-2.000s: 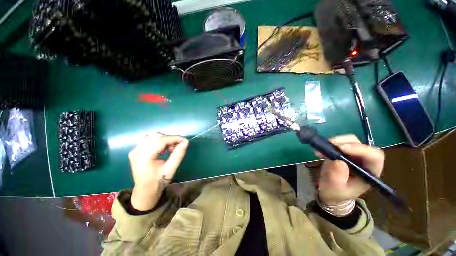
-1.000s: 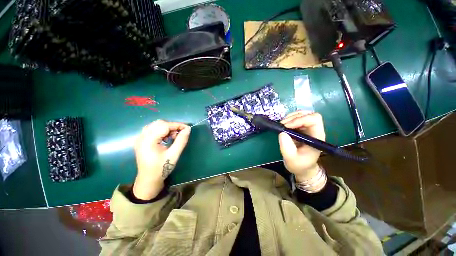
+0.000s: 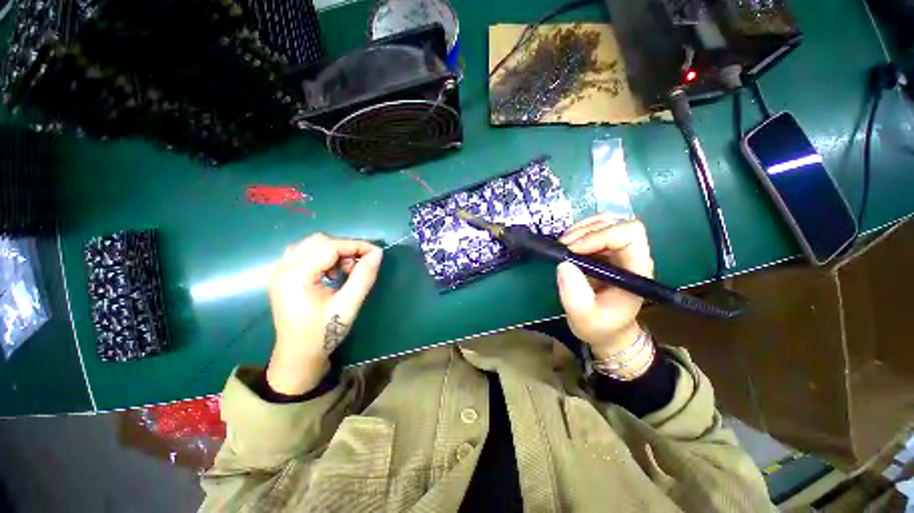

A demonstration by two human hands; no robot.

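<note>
The circuit board panel (image 3: 501,225) lies tilted on the green bench in front of me. My right hand (image 3: 606,286) holds the black soldering iron (image 3: 591,263) like a pen. The iron's tip is over the left part of the panel; I cannot tell whether it touches. My left hand (image 3: 323,296) pinches a thin solder wire (image 3: 399,243) between thumb and forefinger. The wire reaches towards the panel's left edge.
Behind the panel stand the fume fan (image 3: 391,115), burnt cardboard (image 3: 561,80) and soldering station (image 3: 692,45). A clear strip (image 3: 609,178), slim stick (image 3: 712,190) and smartphone (image 3: 802,185) lie right. Red wires (image 3: 274,194), a second board stack (image 3: 124,296) and stacked panels (image 3: 160,75) are left.
Since two seconds ago, my right hand and the iron have moved left, the tip now over the panel's left part. My left hand has moved slightly closer to the panel. The view has shifted a little.
</note>
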